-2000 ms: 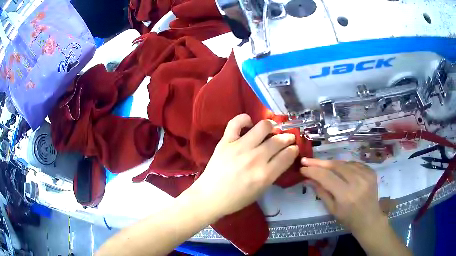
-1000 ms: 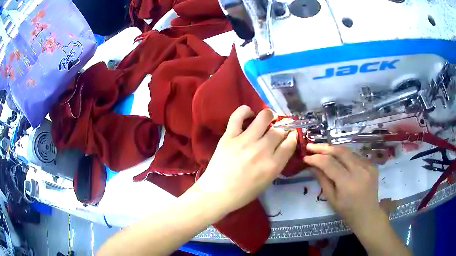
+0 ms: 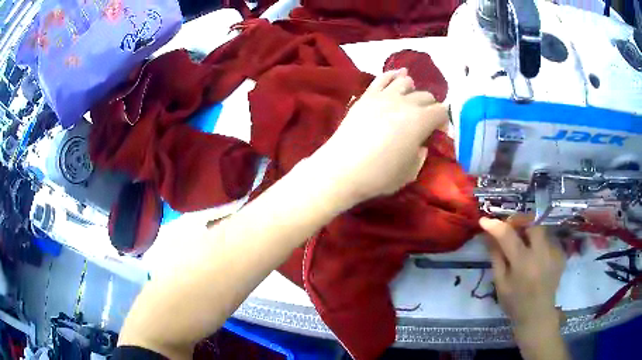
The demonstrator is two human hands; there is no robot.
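Note:
The dark red garment piece (image 3: pixel 352 260) lies crumpled on the white machine table, its right part reaching the presser foot and needles (image 3: pixel 493 200) of the coverstitch machine (image 3: pixel 563 148). My left hand (image 3: pixel 387 140) is on the garment left of the machine head, fingers curled over a raised fold. My right hand (image 3: pixel 526 271) is slightly blurred, just in front of the presser foot, thumb and finger at the garment's edge. The needle tips are hidden by fabric. Red binding tape (image 3: pixel 611 232) lies to the right of the needles.
Black snips (image 3: pixel 621 271) lie at the right. A measuring tape (image 3: pixel 450 333) runs along the front edge, with a blue bin (image 3: pixel 264 341) below. A lilac bag (image 3: pixel 102 56) is at upper left. A dark red and black round object (image 3: pixel 135 218) sits at the left.
My left hand has moved up and away from the needles, lifting and shifting fabric. My right hand stays near the presser foot. The view has shifted, so the machine appears farther right.

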